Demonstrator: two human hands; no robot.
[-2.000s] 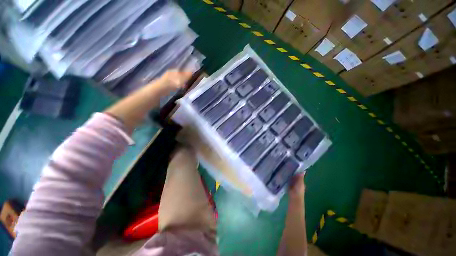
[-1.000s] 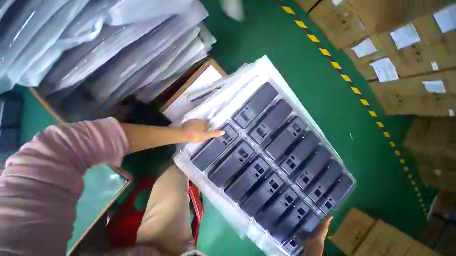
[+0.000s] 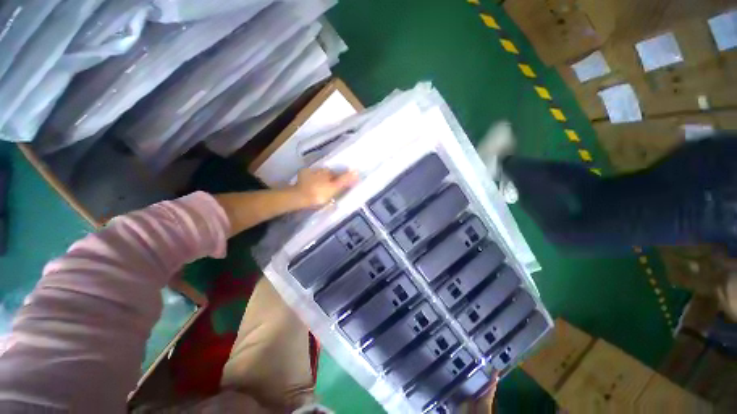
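A whitish blister tray [image 3: 365, 220] lies tilted in front of me, its two rows of pockets filled with dark housings [image 3: 412, 187]. Milky sheets or more tray layers [image 3: 511, 222] show under its upper and right edges. My left hand [image 3: 323, 186] is at the tray's upper left edge, fingers over the rim; its grip is partly hidden. My right hand [image 3: 486, 398] is at the lower right corner, mostly hidden by the tray and cut off by the picture's bottom edge.
Stacked wrapped trays [image 3: 186, 73] stand at the upper left beside a brown-edged white board [image 3: 311, 133]. Cartons [image 3: 590, 368] stand at the lower right and upper right. Another person's dark-clothed leg [image 3: 614, 194] and light shoe are close right of the tray. Yellow-black tape [image 3: 543, 93] crosses the green floor.
The tray has shifted down and left, baring more white layer at its top. My right hand has moved down toward the picture's edge. Another person's leg has come in from the right.
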